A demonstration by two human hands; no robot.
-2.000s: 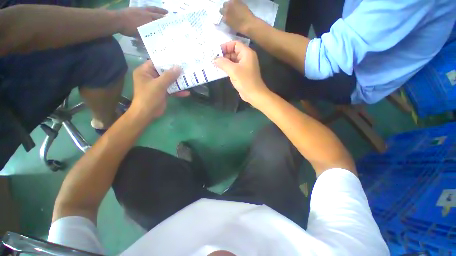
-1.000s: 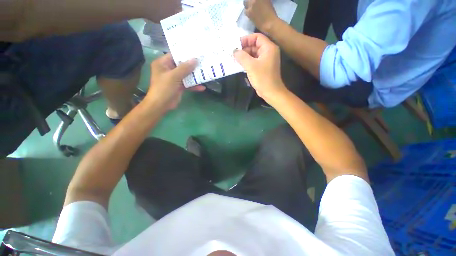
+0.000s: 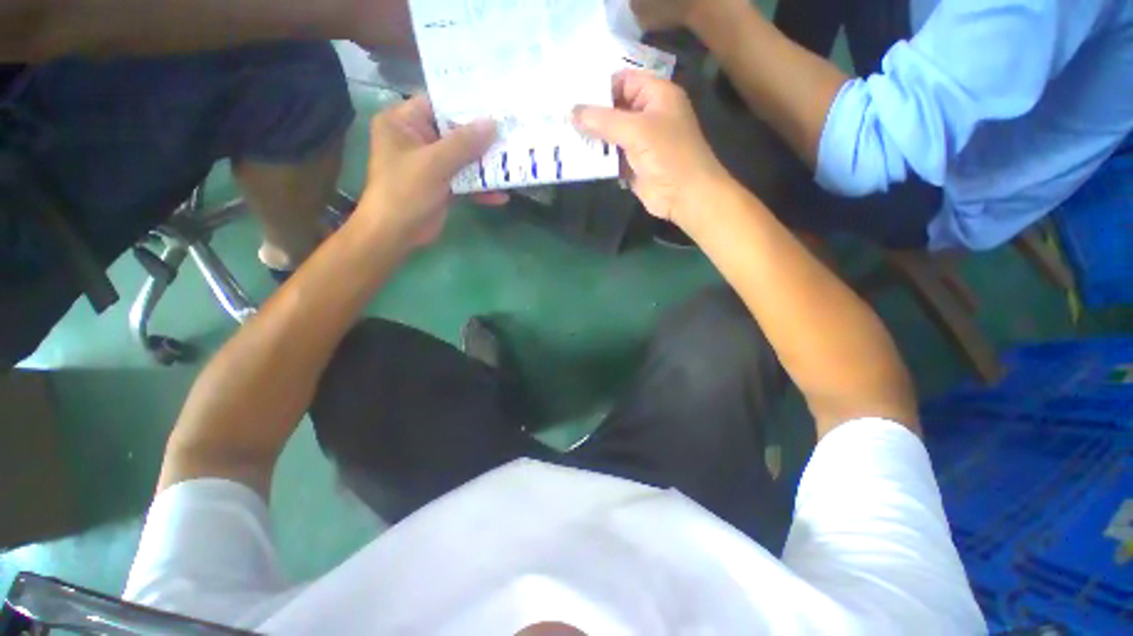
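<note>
A white printed sheet (image 3: 516,75) with small text and a row of short dark marks along its near edge is held up above the lap. Its top is cut off by the picture's upper edge. My left hand (image 3: 423,168) grips its lower left corner, thumb on top and fingertips showing beneath. My right hand (image 3: 652,137) grips its lower right edge, thumb on top. Other white papers (image 3: 646,57) show behind the sheet at the upper right, partly hidden.
A person in a light blue shirt (image 3: 982,112) sits at the right. Another person's bare arm (image 3: 211,27) reaches in at upper left. Blue crates (image 3: 1044,460) stand at right. Metal chair legs (image 3: 211,267) and a wooden stool leg (image 3: 950,317) stand on the green floor.
The sheet sits higher in view and straighter, and my right thumb has moved inward over it. The other person's hand at the upper right has shifted towards the picture's top edge.
</note>
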